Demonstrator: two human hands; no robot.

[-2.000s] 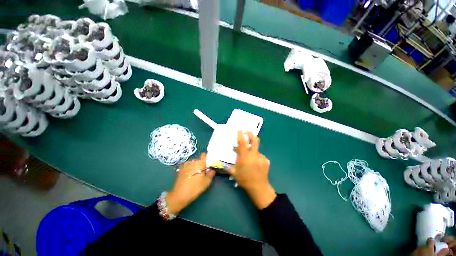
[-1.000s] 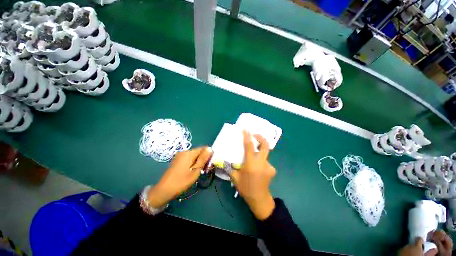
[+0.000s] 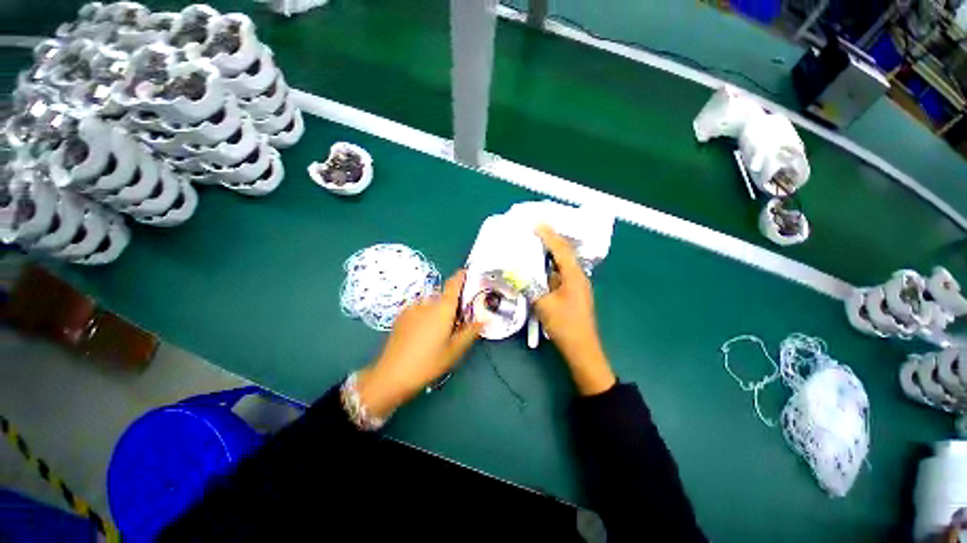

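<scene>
A white camera body (image 3: 511,246) lies on the green bench in front of me, its round open end with a dark centre facing me. My left hand (image 3: 422,342) grips the left side of the round end. My right hand (image 3: 568,310) holds the body's right side, fingers over its top. A small yellow spot shows between my hands at the round end. A thin dark wire (image 3: 503,373) trails onto the bench below it. A slim white antenna (image 3: 533,332) points down beside my right hand. The left fingertips are partly hidden.
Stacked head shells (image 3: 159,117) stand at left, more at right (image 3: 901,302). One loose head shell (image 3: 343,170) sits behind a pile of white rings (image 3: 388,286). Another ring pile (image 3: 827,424) lies right. A joined unit (image 3: 769,149) is on the belt beyond the rail and grey post (image 3: 472,85).
The camera body has turned, so its round open end now shows. My hands have shifted around it. The joined unit on the belt appears farther right.
</scene>
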